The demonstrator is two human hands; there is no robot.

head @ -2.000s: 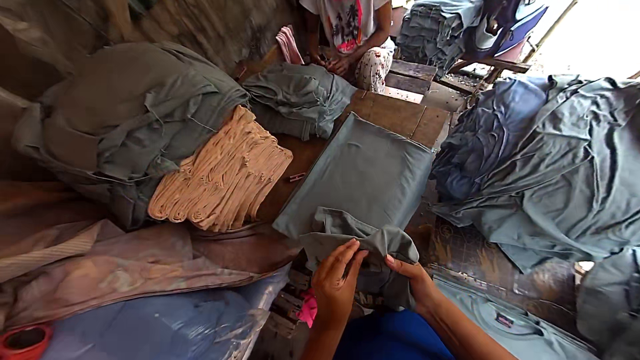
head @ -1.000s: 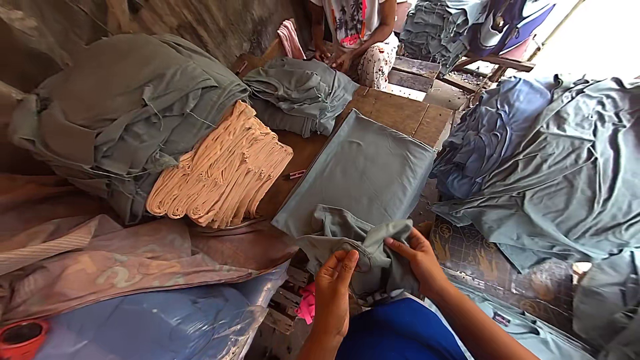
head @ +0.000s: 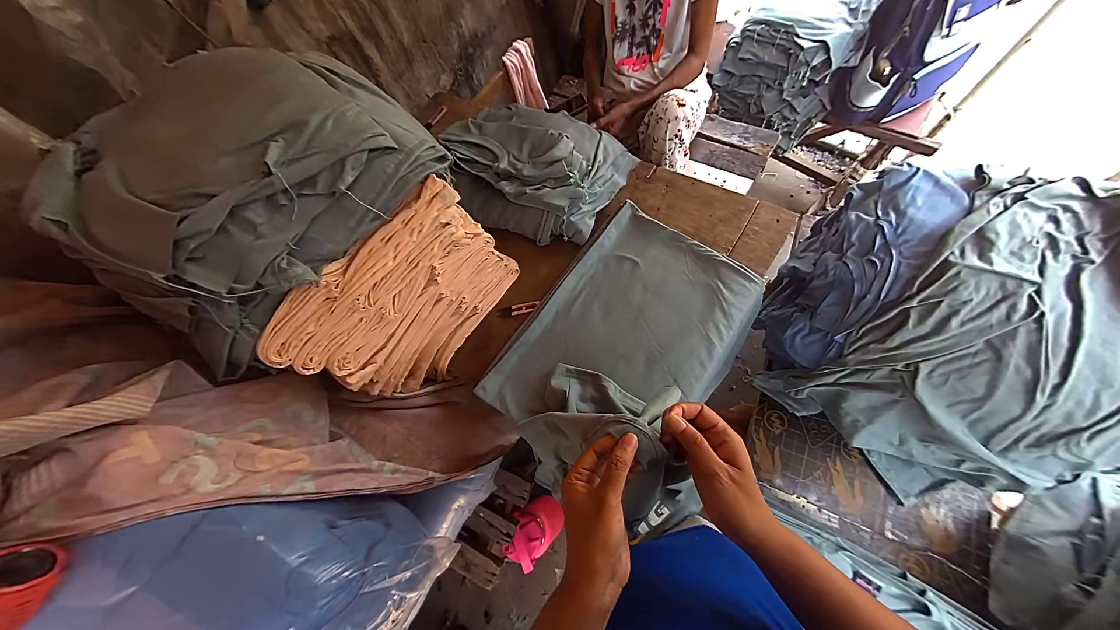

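Note:
Both hands pinch a bunched grey-green cloth garment (head: 582, 411) at the near end of a flat, cloth-covered board (head: 643, 297). My left hand (head: 599, 507) grips a seam or edge between thumb and fingers. Close to its right, my right hand (head: 713, 464) pinches the same garment with thumb and forefinger. The garment's lower part hangs over my lap, where light lettering shows on it. Whether a thread is between the right fingertips cannot be told.
Left of the board lie folded peach cloth pieces (head: 402, 297), a large grey-green cloth heap (head: 254, 166) and a small clip (head: 524, 308). Grey-green cloth (head: 989, 332) spreads at right. A pink object (head: 535, 532) is below. Another person (head: 652, 79) sits beyond the board.
My hands have come closer together on the garment than one second ago, when the right hand held it farther to the right. The bunched garment's folds have shifted.

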